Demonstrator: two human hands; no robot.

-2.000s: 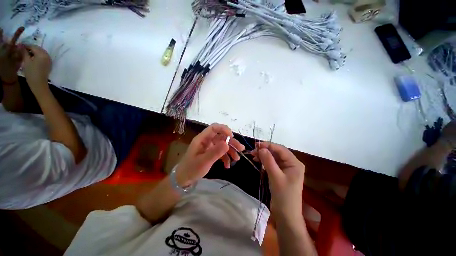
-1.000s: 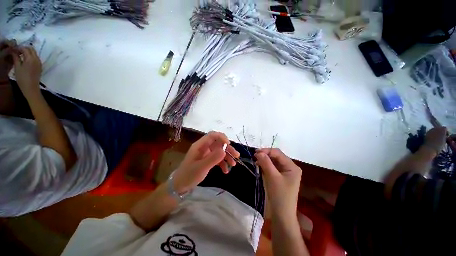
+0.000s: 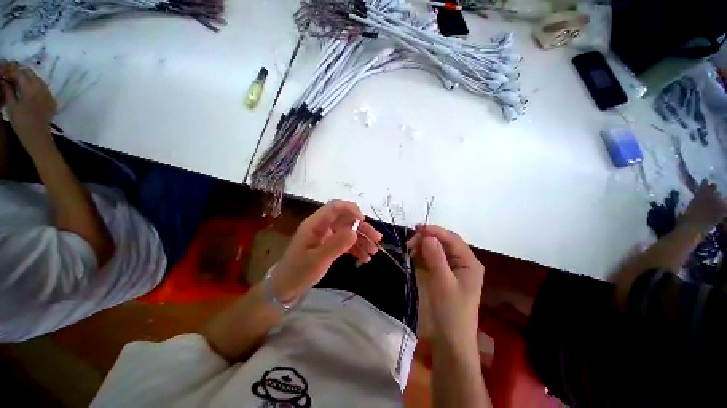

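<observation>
My left hand [image 3: 320, 244] pinches a tiny white connector housing [image 3: 355, 226] between thumb and fingers, above my lap at the table edge. My right hand [image 3: 448, 271] is just to its right and pinches thin lead wires [image 3: 407, 267] between thumb and forefinger. Some wire ends fan upward between the hands. A thin wire runs from the housing toward the right hand's wires. The harness hangs down over my shirt to a white piece [image 3: 405, 360]. The wire tips are too small to make out.
A large harness bundle [image 3: 351, 60] lies on the white table [image 3: 478, 171]. A yellow-green bottle [image 3: 256, 89] lies left of it. A phone [image 3: 599, 80], blue block [image 3: 622, 147] and beige roll [image 3: 560, 29] are at right. People sit on both sides.
The view has shifted slightly. My hands stay close together, with the housing still in the left and the wires in the right. The right neighbour's hand has moved up on the table.
</observation>
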